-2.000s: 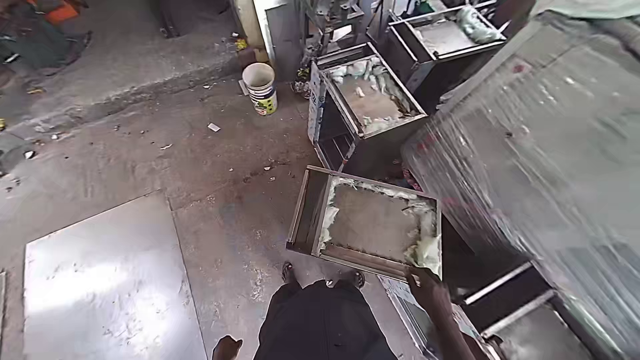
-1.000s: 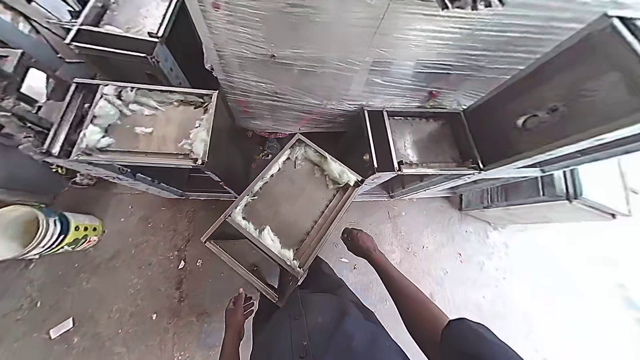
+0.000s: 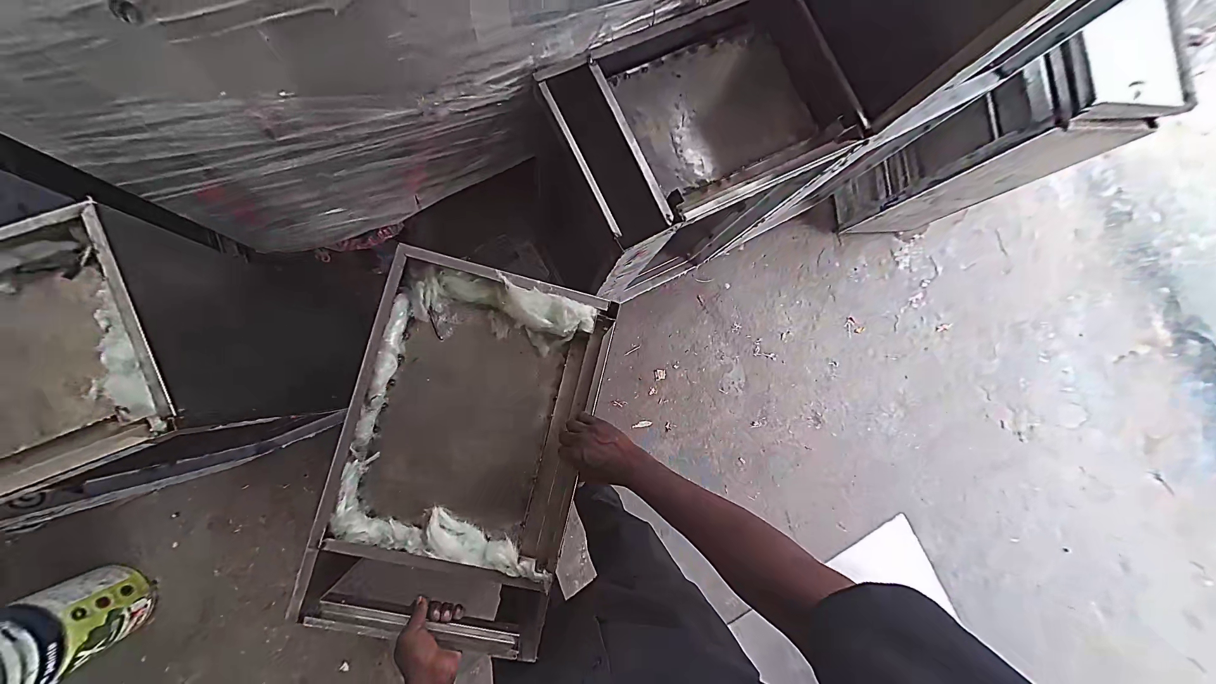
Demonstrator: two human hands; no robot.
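Observation:
A metal cabinet frame (image 3: pixel 465 418) with a flat inner panel stands in front of me, tufts of pale fibrous insulation (image 3: pixel 461 537) lining its inner edges. My left hand (image 3: pixel 429 638) is closed over the rail at the frame's near end, thumb on top. On the frame's right side rail lies my right hand (image 3: pixel 600 449), its fingers curled over the edge. The fingertips under the rails are hidden.
Another insulated metal cabinet (image 3: pixel 142 370) stands at the left, one without visible insulation (image 3: pixel 712 104) at the upper right. Behind is a plastic-wrapped bulk (image 3: pixel 313 123). A printed bucket (image 3: pixel 104 608) is at the lower left, a white sheet (image 3: pixel 898 565) on the floor at the lower right.
Both hands, free of the frame one second ago, now grip it. Two seconds ago only the right hand was on it. The view has swung strongly.

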